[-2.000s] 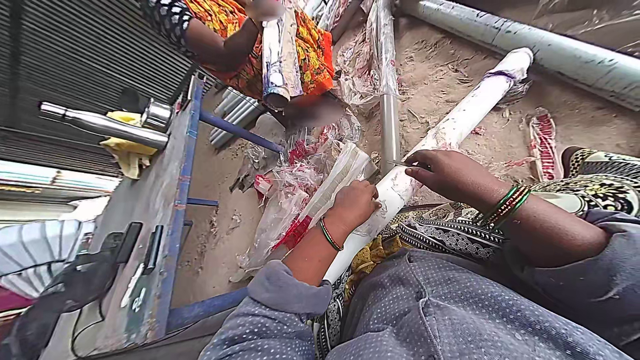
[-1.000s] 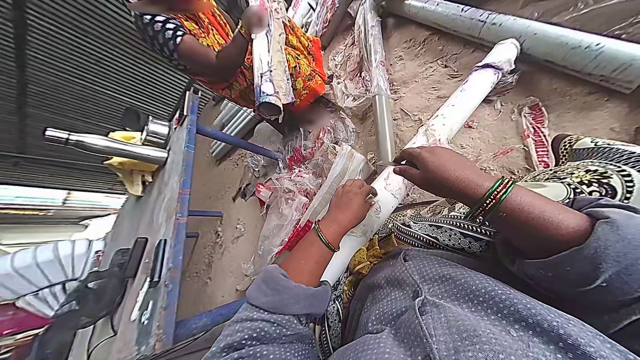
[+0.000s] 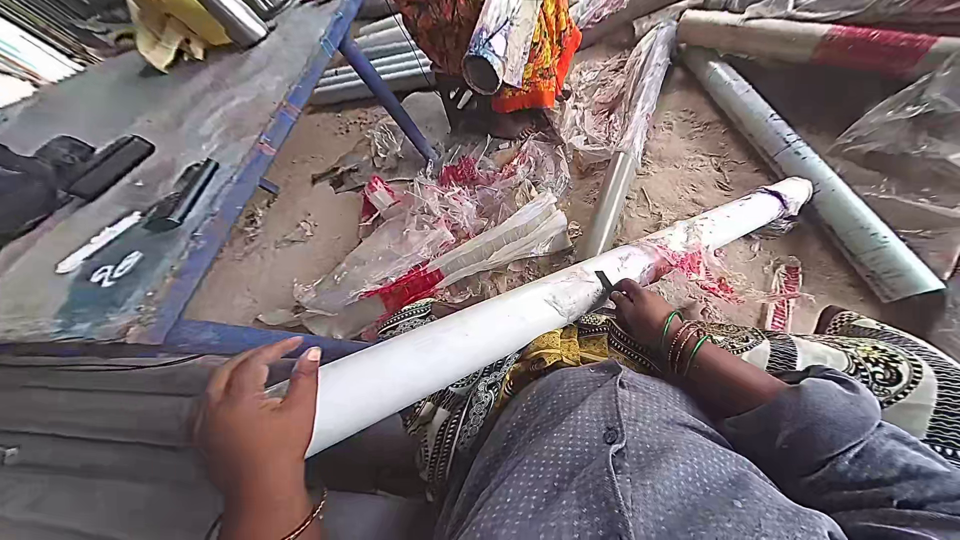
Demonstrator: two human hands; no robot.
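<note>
A long white-wrapped pipe [image 3: 450, 330] lies slantwise across my lap, its near end at the lower left and its far end at the upper right. My left hand [image 3: 262, 420] is at the near end, fingers spread against the rim. In my right hand [image 3: 641, 311] is a small dark blade-like tool [image 3: 604, 283], its tip against the wrapping near the pipe's middle. Torn plastic film [image 3: 694, 266] with red print hangs loose just beyond that hand. Whether the left palm presses on the pipe end cannot be seen.
A blue-edged metal table [image 3: 247, 180] stands at the left with dark objects on it. Crumpled plastic wrap [image 3: 450, 225] and a metal pipe [image 3: 607, 202] lie ahead on the sandy ground. Another person's orange cloth [image 3: 551, 60] and pipe [image 3: 487, 56] are at the top; a thick pipe [image 3: 817, 180] lies right.
My left hand has left the pipe's middle and moved down to its near end, its fingers now spread. My right hand remains near the middle with the tool. The view has shifted.
</note>
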